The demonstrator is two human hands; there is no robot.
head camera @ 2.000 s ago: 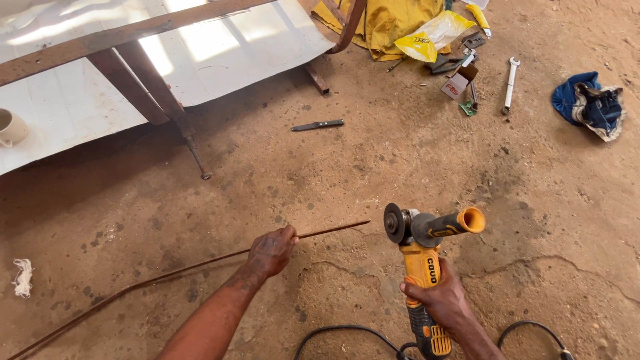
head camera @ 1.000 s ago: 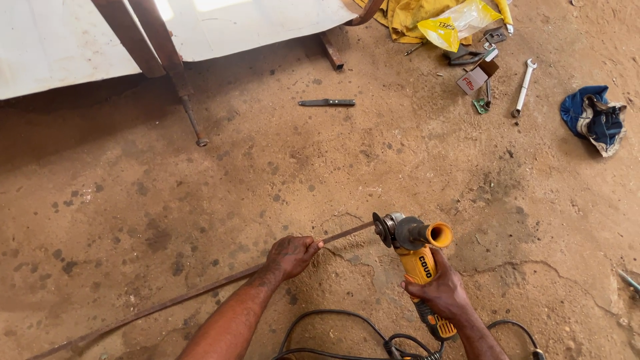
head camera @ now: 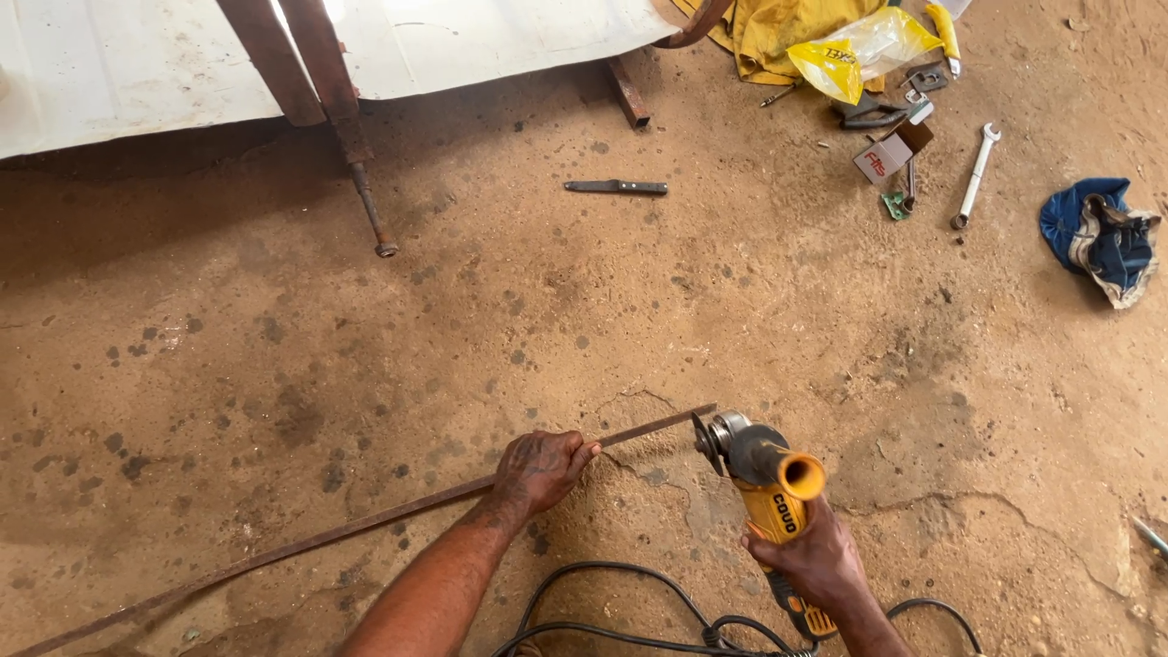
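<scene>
My left hand (head camera: 540, 468) is closed around a long, thin rusty metal bar (head camera: 365, 522), a short way back from its right end. The bar runs from there down to the lower left corner. My right hand (head camera: 810, 555) grips the yellow and black body of a Coyo-type angle grinder (head camera: 776, 511). The grinder's dark disc (head camera: 705, 443) is beside the bar's right end, just below the tip; whether they touch I cannot tell. An orange-ended side handle points toward the camera.
A black cord (head camera: 620, 568) loops on the floor below. Farther off lie a knife (head camera: 616, 187), a combination wrench (head camera: 976, 175), a small box (head camera: 892, 153), a blue cap (head camera: 1100, 239) and a yellow cloth (head camera: 766, 36). A rusty frame leg (head camera: 365, 196) stands at upper left, by white sheeting (head camera: 493, 46).
Two seconds ago the disc was apart from the bar's end; one second ago it was against or very near it. The bar's tip now shows above the disc. Both hands keep their holds.
</scene>
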